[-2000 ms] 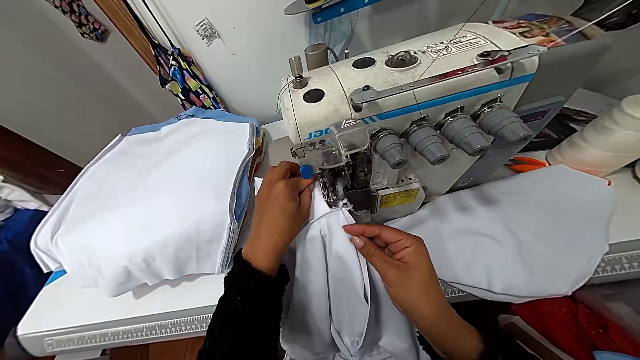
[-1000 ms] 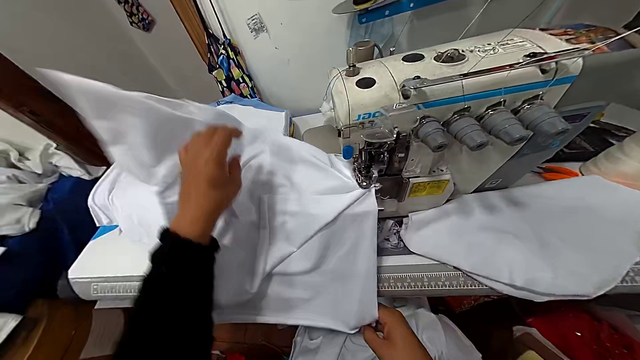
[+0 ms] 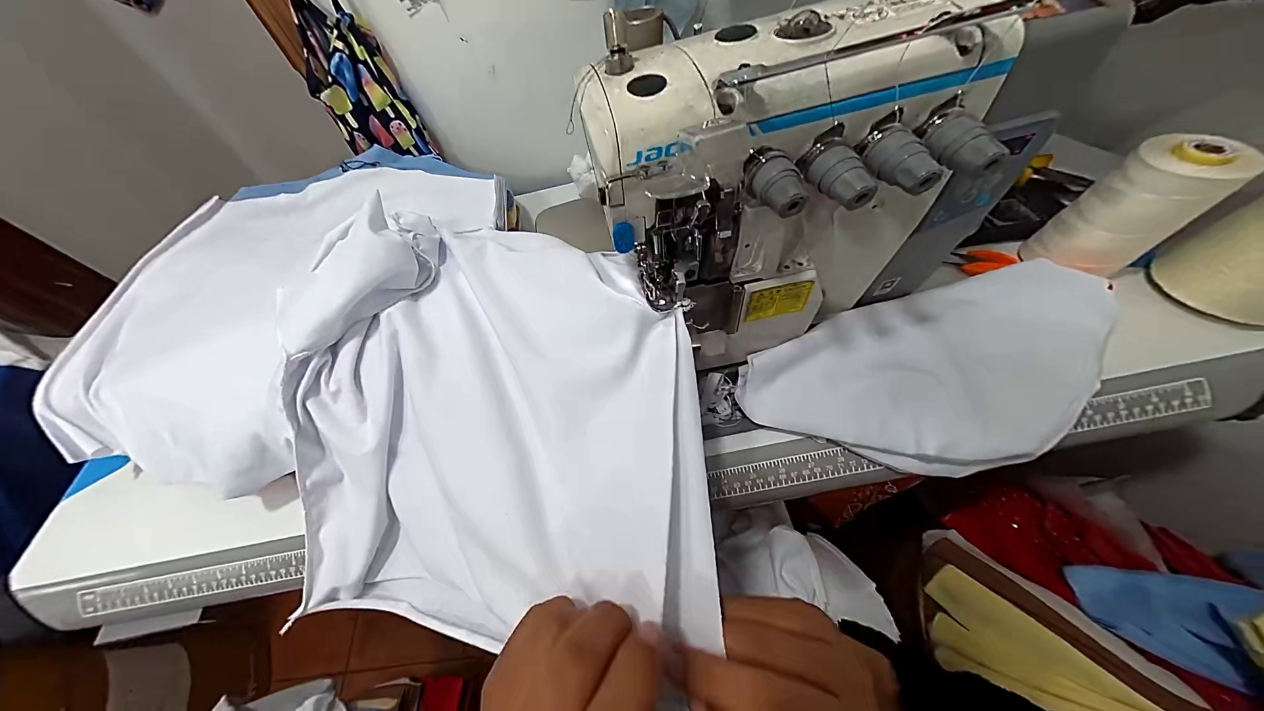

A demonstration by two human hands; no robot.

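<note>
A white fabric garment piece [image 3: 533, 395] is spread over the front of the table, its upper right corner at the needle and presser foot area of a Jack overlock sewing machine [image 3: 662, 267]. Both hands grip its lower edge near the bottom of the view. My left hand [image 3: 578, 657] pinches the cloth beside the fold, and my right hand [image 3: 790, 652] holds the right-hand edge; the two hands almost touch. The fingertips are partly hidden. Bunched white cloth [image 3: 365, 267] lies on the garment's left side.
Stacked white pieces [image 3: 178, 336] lie on the left of the table [image 3: 227, 523]. A white cut piece [image 3: 938, 365] rests right of the machine, near orange-handled scissors [image 3: 987, 262] and a cone of thread [image 3: 1145, 202]. Coloured fabrics [image 3: 1027, 612] are below at right.
My left hand has come down from the raised cloth at the left to the garment's lower edge, beside my right hand. The lifted cloth now lies down. Two seconds ago both hands were at the needle area.
</note>
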